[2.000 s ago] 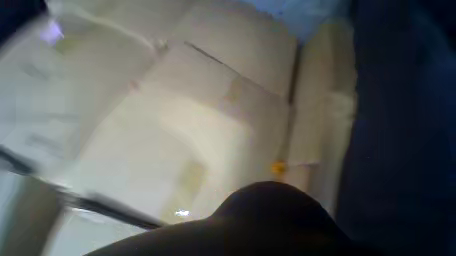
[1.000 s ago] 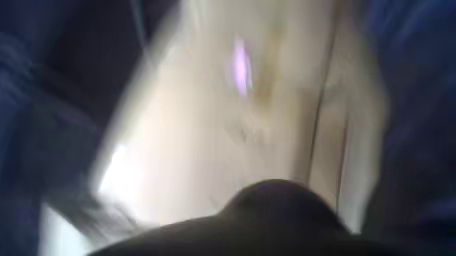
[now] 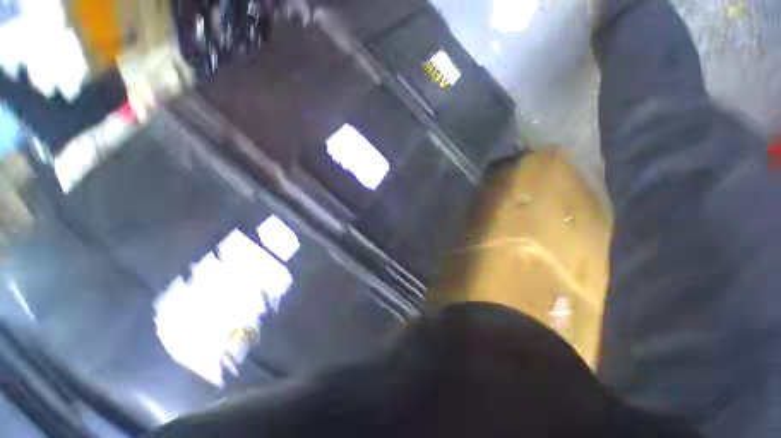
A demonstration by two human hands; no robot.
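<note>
No hand shows in the picture. Nearest in front of me are black plastic crates with ribbed pale-edged rims, running diagonally from upper left to lower centre. White labels show as bright patches on their sides. A larger overexposed white patch lies at the lower left. A brown cardboard carton stands right of the crates, partly hidden by a dark curved shape that fills the bottom of the picture. The view is blurred.
A dark grey clothed limb runs down the right side, beside the carton. Grey speckled floor shows at the upper right. At the upper left are an orange band, a white mass and a crate holding small glossy black pieces.
The view has swung from large pale carton surfaces to black crates and a smaller brown carton. Floor and a clothed limb now show at the right. No hand appears in any frame.
</note>
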